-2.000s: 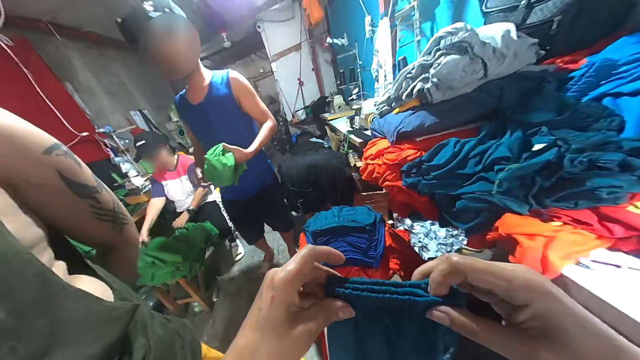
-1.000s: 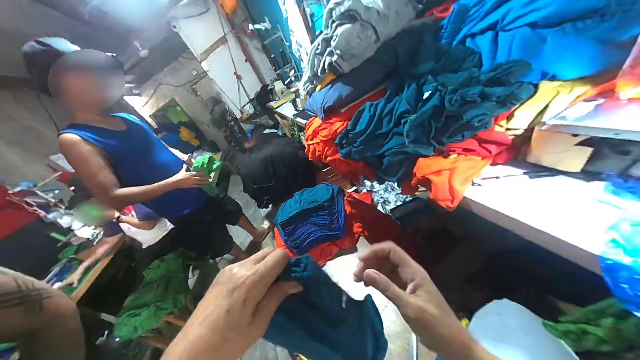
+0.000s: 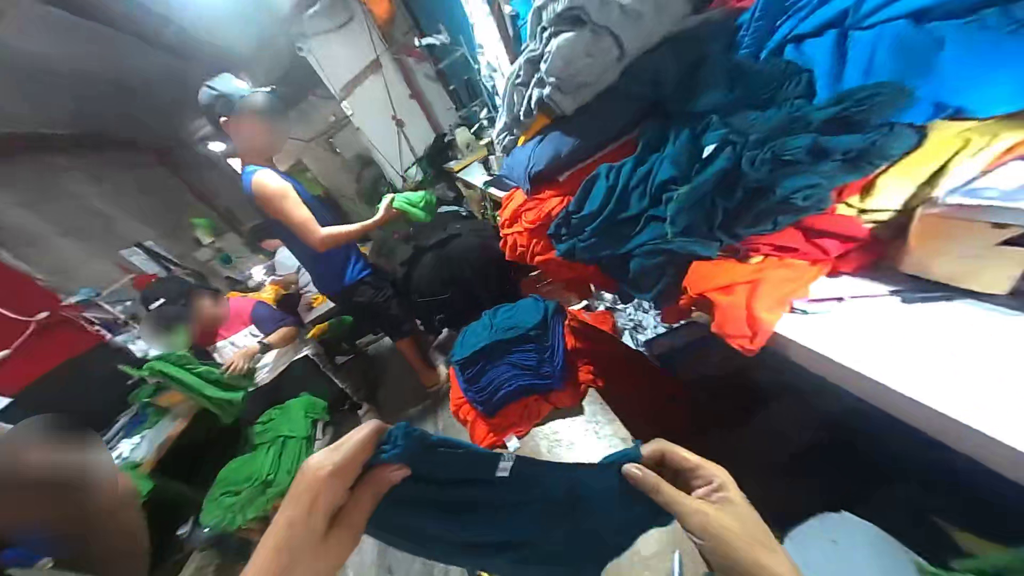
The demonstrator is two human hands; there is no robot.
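A dark teal knit garment (image 3: 512, 512) with a small white label near its upper edge hangs spread between my hands. My left hand (image 3: 328, 496) pinches its upper left corner between thumb and fingers. At the upper right corner, my right hand (image 3: 704, 504) grips the cloth in the same way. The garment's lower edge runs out of the frame. Just beyond it lies a stack of folded teal and dark blue cloth (image 3: 512, 352), on top of orange-red cloth (image 3: 480, 420).
A white-topped table (image 3: 920, 360) at the right bears heaped teal (image 3: 720, 184), orange, grey and blue cloth. A person in a blue tank top (image 3: 312, 232) stands ahead with green cloth. Another person sits at the left (image 3: 248, 328) near green cloth (image 3: 268, 464). A black heap (image 3: 456, 272) lies behind the stack.
My right hand, off the garment one second ago, now holds its right corner. The cloth is stretched out between both hands. The view has swung.
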